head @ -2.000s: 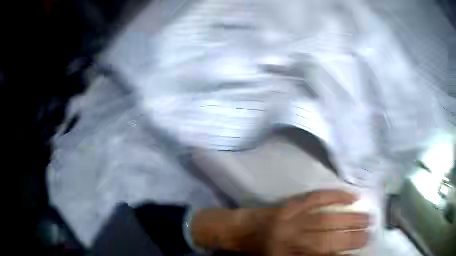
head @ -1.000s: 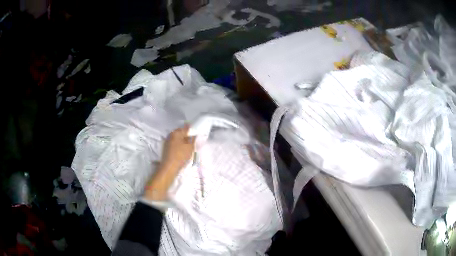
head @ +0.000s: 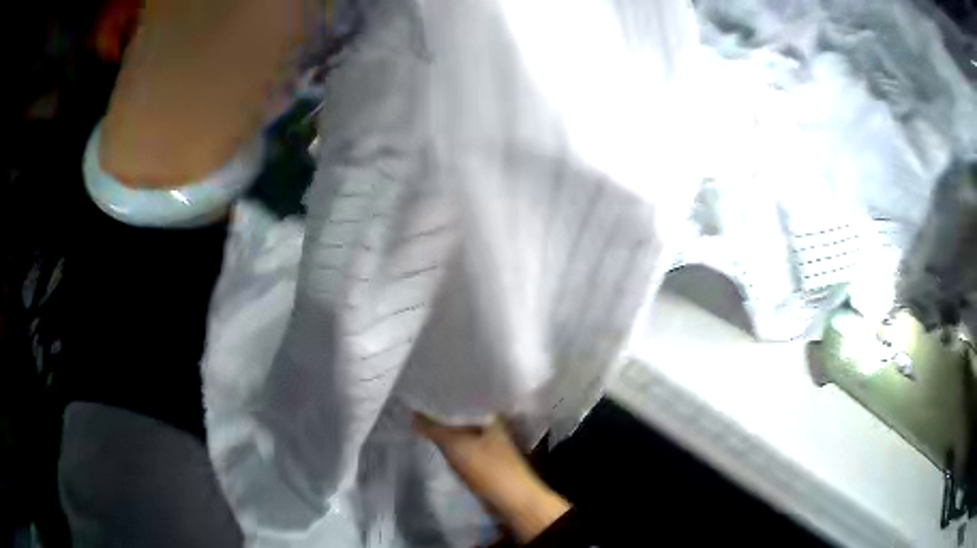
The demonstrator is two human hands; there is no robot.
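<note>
A white garment piece with thin dark stripes (head: 396, 268) hangs in long folds across the middle, blurred and very bright at the top. My right hand (head: 477, 444) comes from a dark sleeve at the bottom centre, its fingers closed on the garment's lower edge. My left hand (head: 214, 86) is raised close to the camera at upper left, with a pale bangle round the wrist. Its fingers are cut off or hidden, so its grip cannot be told.
The white machine table (head: 750, 396) runs down to the lower right, with a ruled front edge. More striped white cloth (head: 830, 246) is heaped on it. The lit olive-beige sewing machine (head: 905, 391) stands at far right. A grey surface (head: 134, 471) shows at lower left.
The left hand has gone from the heap on the left up close to the camera. A garment piece now hangs across the middle, and the right hand has appeared at its lower edge.
</note>
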